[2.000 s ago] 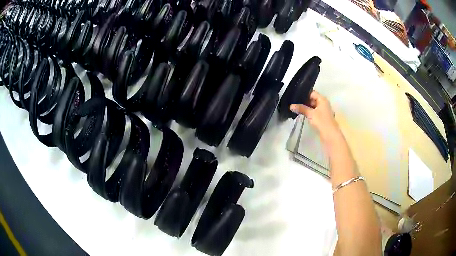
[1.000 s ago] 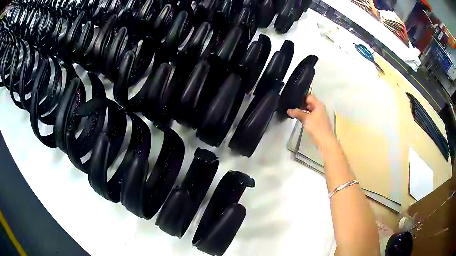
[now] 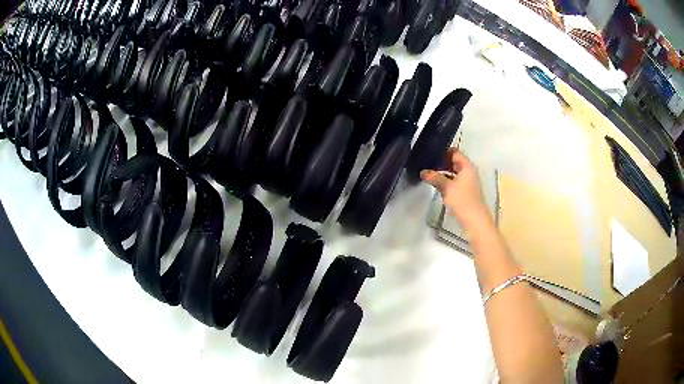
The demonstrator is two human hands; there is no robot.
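My right hand reaches in from the bottom right, a thin bracelet at its wrist. Its thumb and fingers pinch the lower right edge of a wide black headband. That headband stands tilted at the right end of a row, beside another black headband; whether they touch is hard to tell. Long rows of black headbands stand close together to the left. One headband stands at the right end of the nearest row. My left hand is out of the picture.
White sheeting covers the table. Grey sheets and a tan board lie right of the rows. Black strips, a white paper and a brown box are at the right. A black round thing is at the bottom right.
My right hand and the headband in it have moved a little left, closer to the neighbouring headband. The view has shifted slightly.
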